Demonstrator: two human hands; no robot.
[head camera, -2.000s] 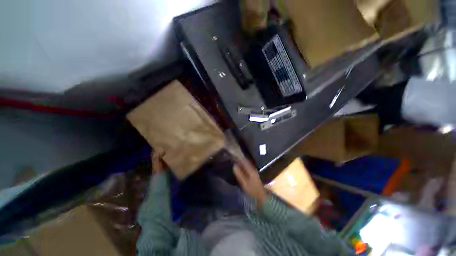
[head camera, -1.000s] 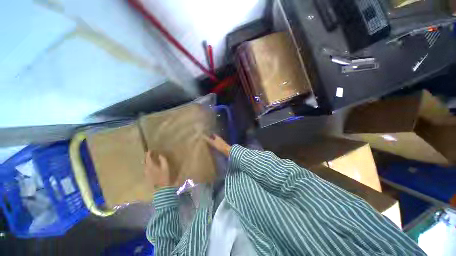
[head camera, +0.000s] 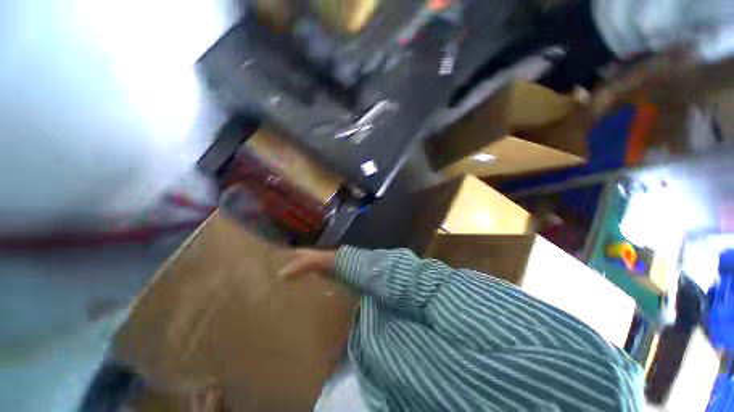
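A large flat brown box (head camera: 233, 314) lies low in front of me, blurred; it looks like a film-wrapped carton. My right hand (head camera: 310, 263) is over its right part, fingers pointing left, not wrapped around an edge. Whether it presses on the box is unclear. My left hand (head camera: 207, 400) shows only as blurred fingers at the bottom edge, by the box's near side; its grip cannot be told. Another brown carton (head camera: 294, 161) sits in the machine opening, behind dark red bars (head camera: 278, 193).
The dark cabinet (head camera: 322, 105) with silver brackets stands beyond the opening. Open brown cartons (head camera: 487, 211) stand to the right. A bright green-edged bench (head camera: 608, 221) is further right. A blurred red bar (head camera: 96, 239) runs along the left. A person's pale clothing (head camera: 660, 28) shows at top right.
The view has turned and blurred. The blue crate and yellow handle have left the picture. The brown box now fills more of the lower left, and my left hand has dropped to the bottom edge.
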